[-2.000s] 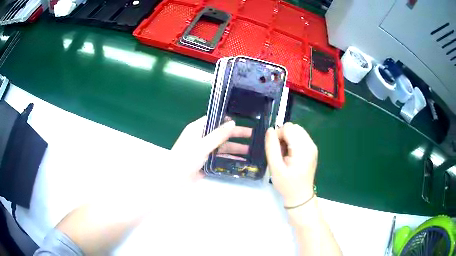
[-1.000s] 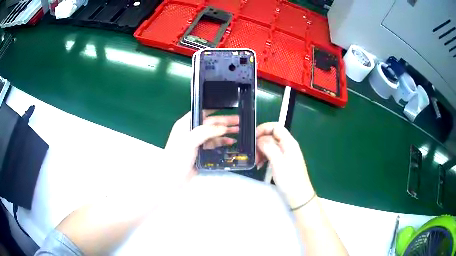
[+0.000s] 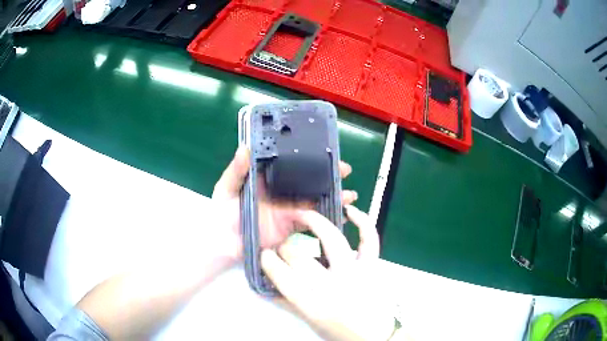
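A stack of phone middle frames [image 3: 301, 174] is held upright above the bench edge at the centre. Its front face shows a dark sheet area above an open window, with a camera hole at upper left. My left hand [image 3: 229, 213] holds the stack from behind and the left, with fingertips past its right edge. My right hand [image 3: 323, 283] lies across the lower part, thumb towards the left edge and fingers towards the right. It is blurred and overexposed, and it hides the stack's lower end.
A red tray [image 3: 333, 74] behind holds middle frames in two compartments. A white strip [image 3: 384, 173] crosses the green surface right of the stack. Dark frames [image 3: 527, 226] lie farther right, beyond them a green fan [image 3: 572, 323]. White rolls [image 3: 488, 93] stand by the grey cabinet. A black angular item [image 3: 33, 206] is at left.
The front frame now shows a different face, with its camera hole at left. The stack is lower. My right hand has moved from the right edge onto the lower part. The frames at right have shifted left.
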